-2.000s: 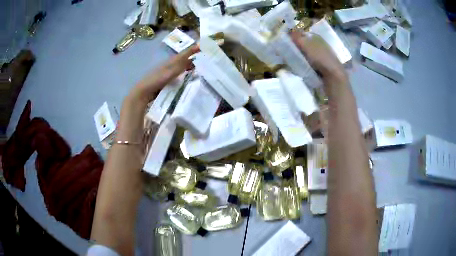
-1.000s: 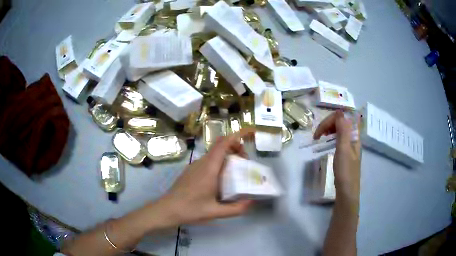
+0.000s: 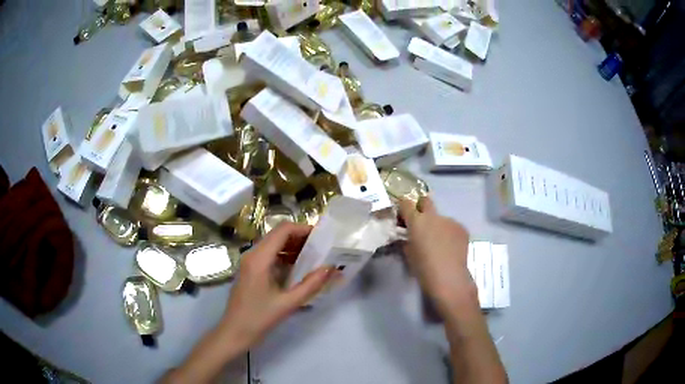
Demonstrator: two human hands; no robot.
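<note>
My left hand [image 3: 274, 281] grips a white carton [image 3: 336, 244] at the centre front, with its end flaps up and open towards the heap. My right hand [image 3: 436, 251] is beside the carton's open end. Its fingers are at a bottle [image 3: 405, 184] of pale yellow liquid, and a small crumpled white item [image 3: 383, 229] shows between the fingers and the carton. Whether the fingers grip the bottle is unclear. More bottles [image 3: 210, 262] and loose cartons [image 3: 206, 184] lie heaped beyond and left of my hands.
A short row of closed cartons [image 3: 492, 275] stands right of my right hand. A longer carton block [image 3: 556, 199] is further right. Rust-brown cloth [image 3: 34, 244] lies at the left on the pale table [image 3: 556, 315]. Items line the far right edge.
My left hand now holds a carton with its flaps open. My right hand has moved left from the closed cartons to the bottles. The view has shifted right.
</note>
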